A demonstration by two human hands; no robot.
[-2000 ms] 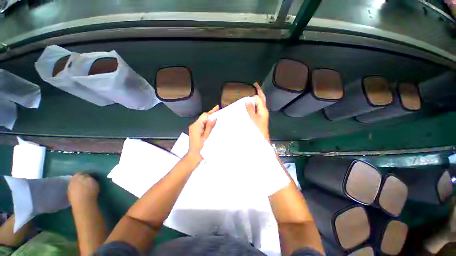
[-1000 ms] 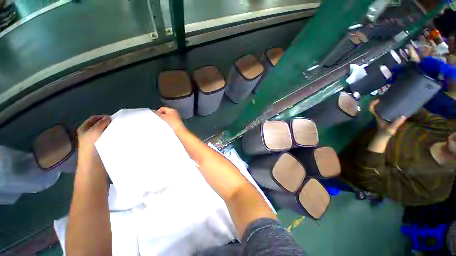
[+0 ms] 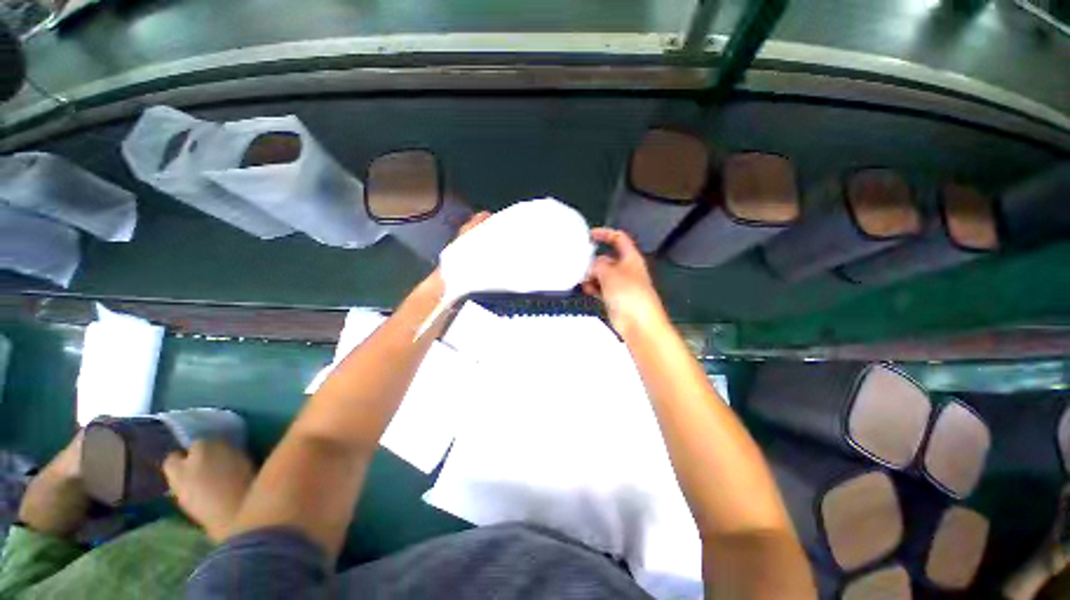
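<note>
A white protective bag (image 3: 522, 249) is held up between my hands over the near edge of the belt. My left hand (image 3: 460, 240) is at the bag's left side, mostly hidden behind it. My right hand (image 3: 616, 272) holds the bag's right edge with its fingers. No unit shows in the bag; what is behind it is hidden. A grey unit with a wood-look end panel (image 3: 404, 185) stands just left of the bag. The stack of white bags (image 3: 563, 434) lies in front of me, below my forearms.
Two bagged units (image 3: 277, 188) lean on the belt at left. Bare units (image 3: 760, 188) stand on the belt at right, and several more (image 3: 888, 416) lie right of the stack. At lower left a person in green (image 3: 112, 563) handles a unit. A metal rail (image 3: 493, 47) runs behind.
The view has swung back left from the right-hand units and the neighbour there. The bag hung down before; now it is raised and foreshortened over the belt.
</note>
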